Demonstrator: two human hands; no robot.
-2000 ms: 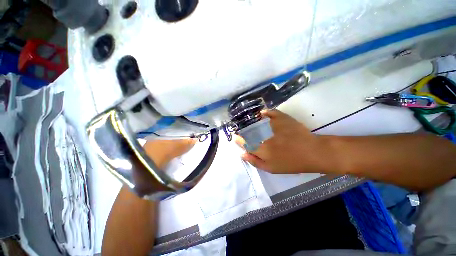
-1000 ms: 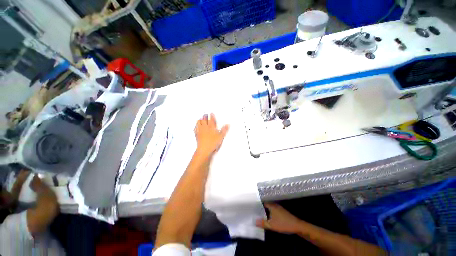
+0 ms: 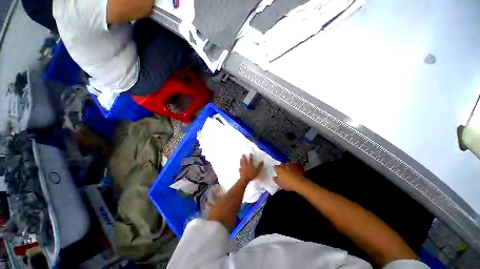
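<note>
A flat pile of white fabric pieces (image 3: 223, 152) lies in the blue plastic bin (image 3: 168, 214) below the table edge, on top of grey and white cloth. My left hand (image 3: 250, 168) lies on the white pile with its fingers spread. My right hand (image 3: 287, 176) is at the right end of the white cloth, at the bin's rim, with its fingers at the cloth's edge. Single pieces cannot be told apart in the pile.
The white table (image 3: 368, 84) has a ruler-marked front edge. Grey and white cut pieces (image 3: 223, 21) lie at its left. Another person (image 3: 97, 44) sits at the upper left by a red stool (image 3: 181, 100). Brown cloth (image 3: 138, 184) lies left of the bin.
The view has turned down and left, away from the sewing machine. Both hands have moved from the table and its edge to the blue bin, where the white cloth now lies.
</note>
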